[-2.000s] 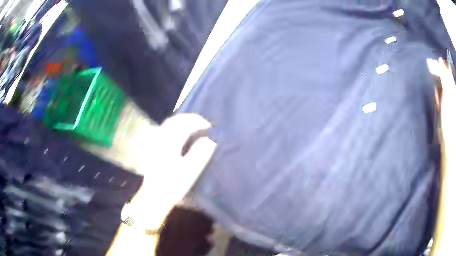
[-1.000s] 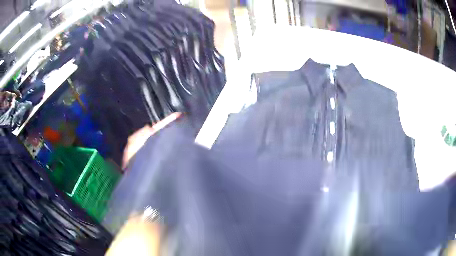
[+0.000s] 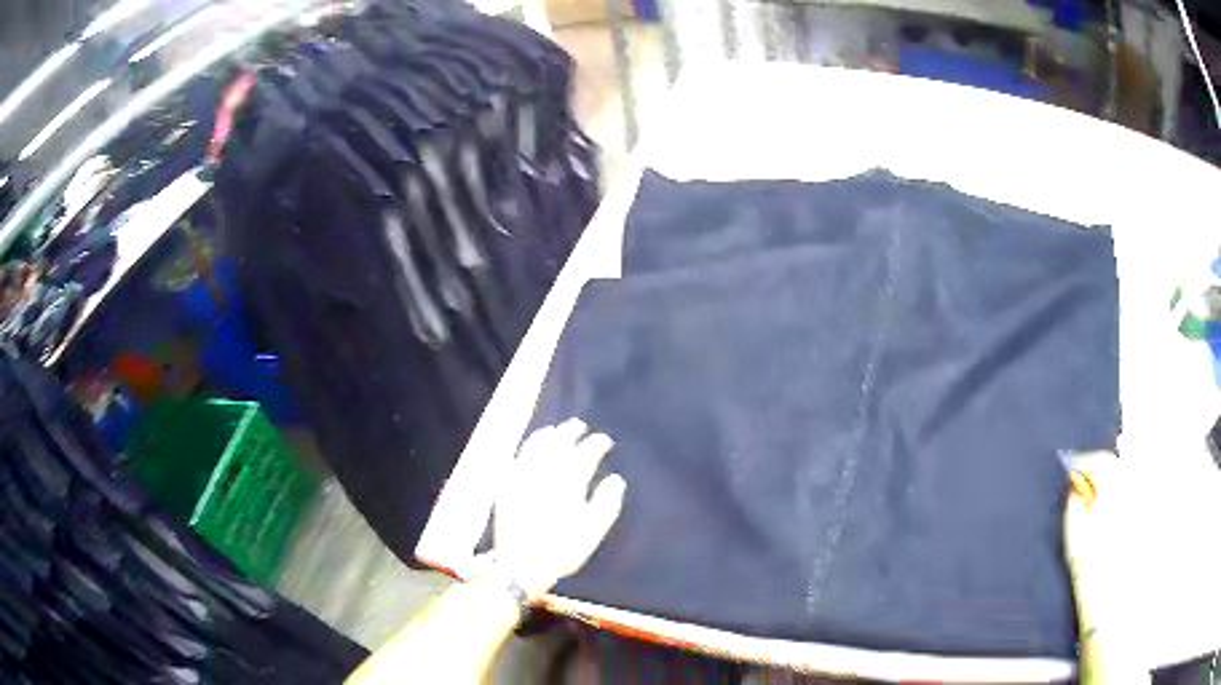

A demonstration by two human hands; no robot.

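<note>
A dark denim garment (image 3: 777,402) lies on the white worktable (image 3: 830,121). It looks folded over, with a pale stitch line running down its middle and the button row hidden. My left hand (image 3: 556,506) rests with fingers apart on the garment's left edge near the table's front. My right hand (image 3: 1091,515) is at the garment's right edge. A small orange tool, likely thread snips (image 3: 1082,484), shows in it, mostly hidden by the fingers.
Dark garments (image 3: 402,241) hang in a dense row left of the table. More dark garments (image 3: 94,535) hang at the lower left. A green plastic crate (image 3: 248,488) stands on the floor between them. A pink strip (image 3: 230,118) hangs at the rail. Green and blue items sit at the table's right edge.
The garment's lower part, raised a second ago, now lies flat over the buttoned front and collar. My left hand has come down onto it. My right hand has come into clear view.
</note>
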